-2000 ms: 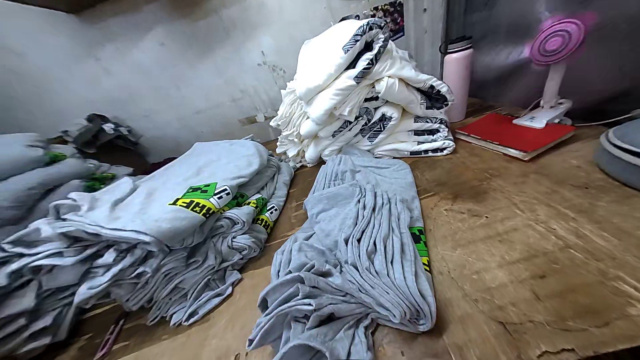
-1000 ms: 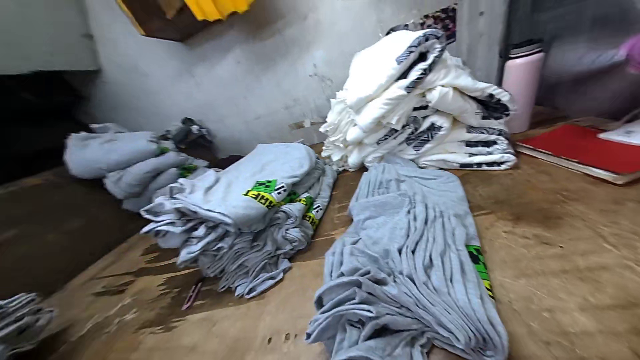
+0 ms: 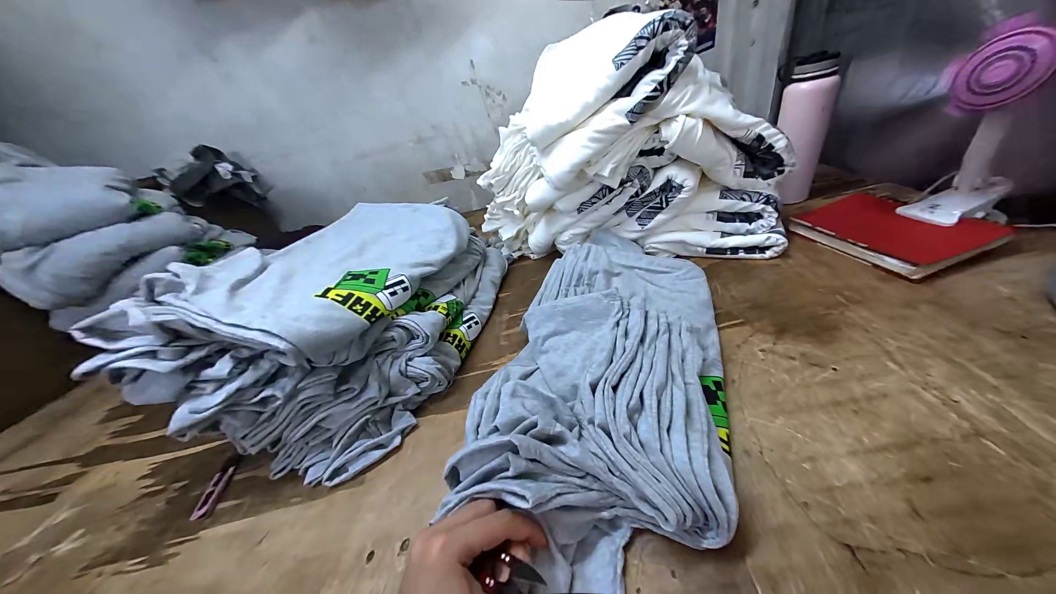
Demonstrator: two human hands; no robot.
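My one visible hand enters at the bottom centre, at the near end of a fanned stack of grey fabric pieces. Its fingers are curled round a small red-handled cutting tool with a dark pointed blade, and the fingertips touch the cloth's lower edge. From its position and shape I take it as my left hand. A green and yellow print shows on the stack's right side. Left of it lies a folded pile of grey printed fabric. My right hand is out of view.
A tall pile of white fabric with black patterned prints stands behind. At the right are a pink bottle, a red notebook and a pink fan. More grey bundles lie far left; a pink tool lies on the wooden table.
A hand with the red-handled tool has come into view at the near end of the fanned grey stack. The view has swung back to the right since one second ago.
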